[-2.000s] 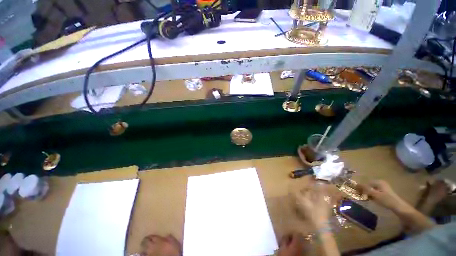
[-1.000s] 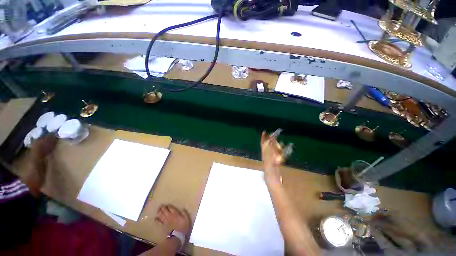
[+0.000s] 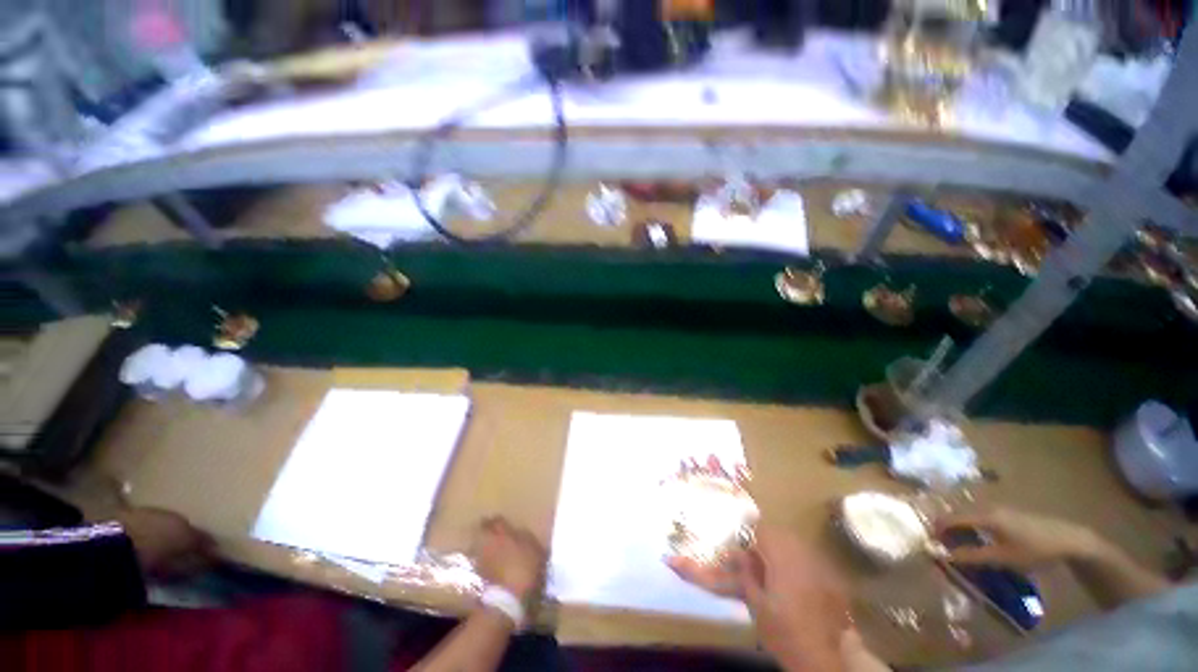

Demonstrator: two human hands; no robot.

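Observation:
My right hand [image 3: 795,597] holds a shiny gold metal piece [image 3: 709,515] with upright prongs, above the right-hand white paper sheet [image 3: 644,473]. The piece is blurred. My left hand [image 3: 512,558], with a white band at the wrist, is at the bench's near edge between the two sheets. It looks open and empty, though blurred. The left-hand white sheet [image 3: 368,466] lies beside it, with a shiny clear strip [image 3: 447,571] at its near edge.
Several gold pieces, one at the right [image 3: 889,305], sit on the green belt [image 3: 591,328]. White discs [image 3: 191,373] stand left. A cup [image 3: 883,407], crumpled tissue [image 3: 933,456] and white round part [image 3: 883,525] are right. Other people's hands show left [image 3: 164,541] and right [image 3: 1018,541]. A metal frame crosses above.
My right hand has come back from the belt with the gold piece, now over the right-hand sheet. The gold disc from mid-belt is gone. My left hand has lifted slightly.

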